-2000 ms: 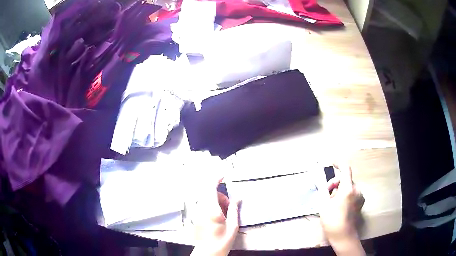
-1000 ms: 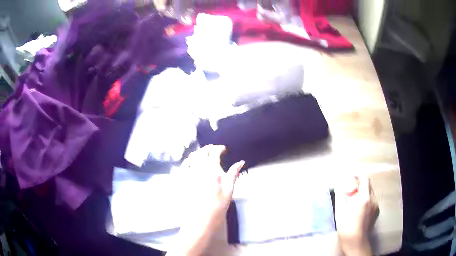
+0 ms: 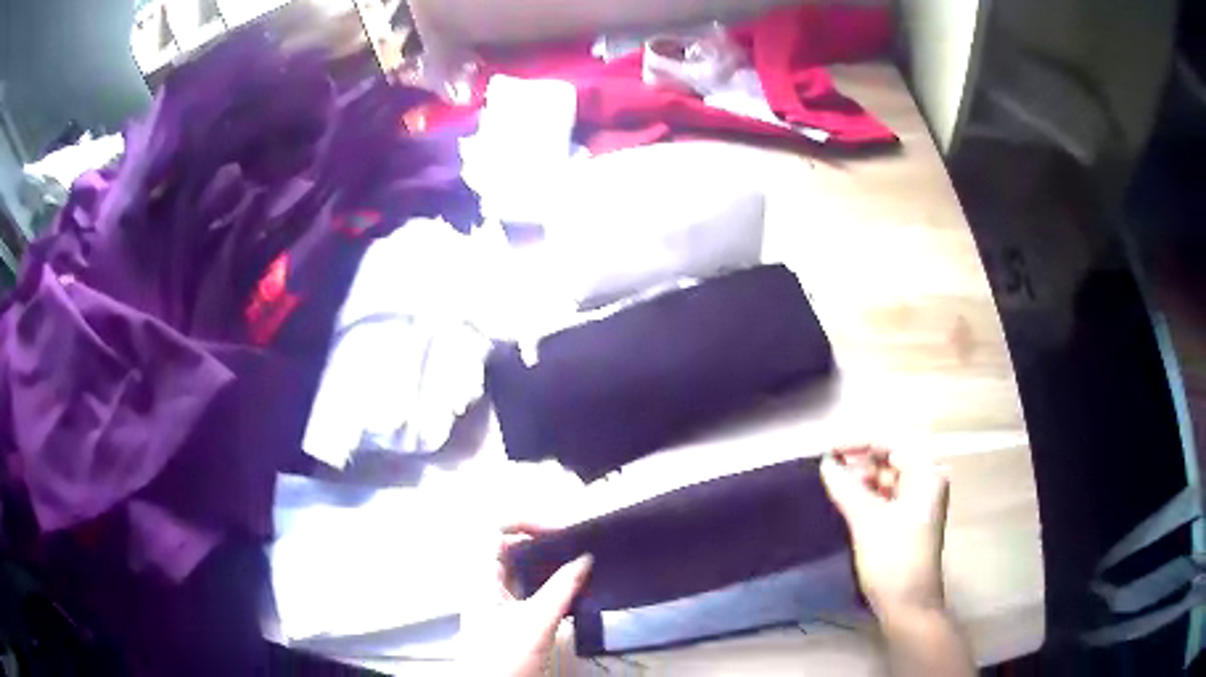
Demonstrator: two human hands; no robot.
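A dark cut piece (image 3: 701, 532) is held by its two ends, tilted, above a pale interlining piece (image 3: 721, 619) that lies on another dark piece near the table's front edge. My left hand (image 3: 536, 602) grips its left end, thumb on top. My right hand (image 3: 899, 522) pinches its upper right corner. The dark cut-piece pile (image 3: 681, 364) lies just beyond. The flat interlining pile (image 3: 384, 562) is at the left front, its surface washed out by glare.
Loose white pieces (image 3: 403, 357) lie behind the flat pile. A purple garment heap (image 3: 119, 384) covers the left side. Red fabric (image 3: 833, 106) lies at the back with a pale ring (image 3: 694, 64) on it. The wooden table (image 3: 926, 304) has a curved right edge.
My left hand has moved from the dark pile's near edge down to the front, now holding a dark piece with my right hand. This piece now covers part of the pale interlining.
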